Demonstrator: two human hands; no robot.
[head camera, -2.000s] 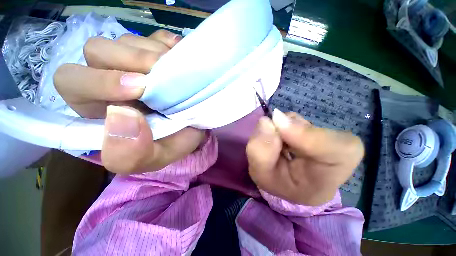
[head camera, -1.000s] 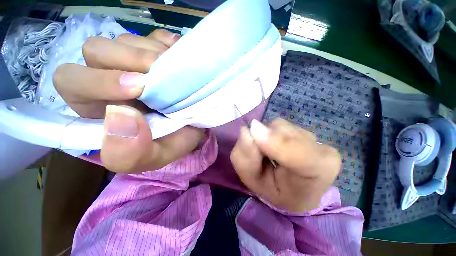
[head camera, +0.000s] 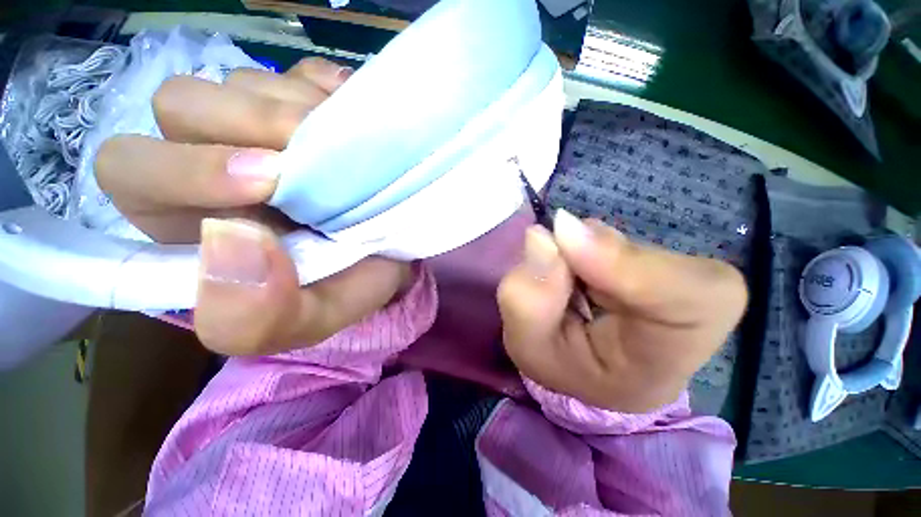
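Note:
My left hand is bare and grips a white headset by the band near its cup, thumb in front and fingers behind. The cup is raised and tilted, with its pale blue ear pad facing up and left. My right hand pinches a thin dark-tipped tool between thumb and forefinger. The tool's tip is at the white side of the cup, by a small mark. The far end of the band is cut off by the left edge.
A dark grey printed bag lies right of the cup. Another cat-ear headset lies on grey bag material at right, and one more at top right. Coiled cables and crumpled translucent bags are at upper left.
My right hand moved left and down, then back right and up, bringing the dark tool tip to the cup's side again. My left hand and the headset shifted slightly left.

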